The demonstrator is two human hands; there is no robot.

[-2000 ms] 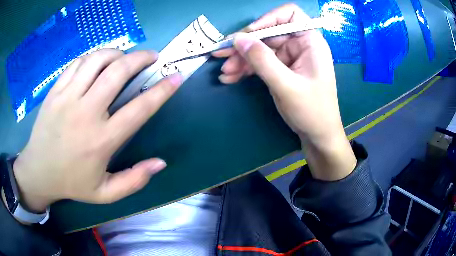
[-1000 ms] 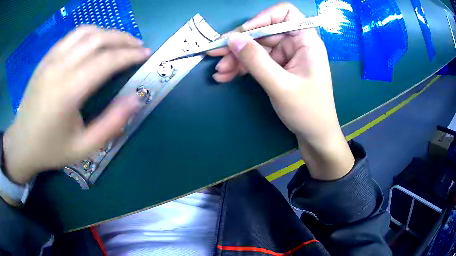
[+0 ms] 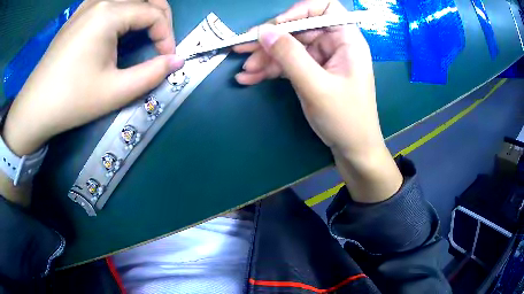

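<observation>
The grey strip part (image 3: 138, 123) lies diagonally on the green mat, its row of several round components (image 3: 128, 135) uncovered. The silver tweezers (image 3: 247, 37) are held in my right hand (image 3: 322, 74), their tip at the strip's upper part. My left hand (image 3: 103, 69) is above the strip's upper left edge, with thumb and fingertips close to the tweezer tip. Whether the left fingertips pinch anything small cannot be seen. The blue sheet (image 3: 34, 51) is mostly hidden behind my left hand.
Several glossy blue sheets (image 3: 434, 43) and a narrow blue strip (image 3: 484, 28) lie at the upper right of the green table (image 3: 241, 166). The table's curved edge runs below. Grey floor with a yellow line (image 3: 448, 123) and a white metal frame (image 3: 474, 229) are at the right.
My left hand has lifted off the strip and moved up to the tweezer tip, uncovering the round components. The strip and my right hand with the tweezers have shifted slightly left.
</observation>
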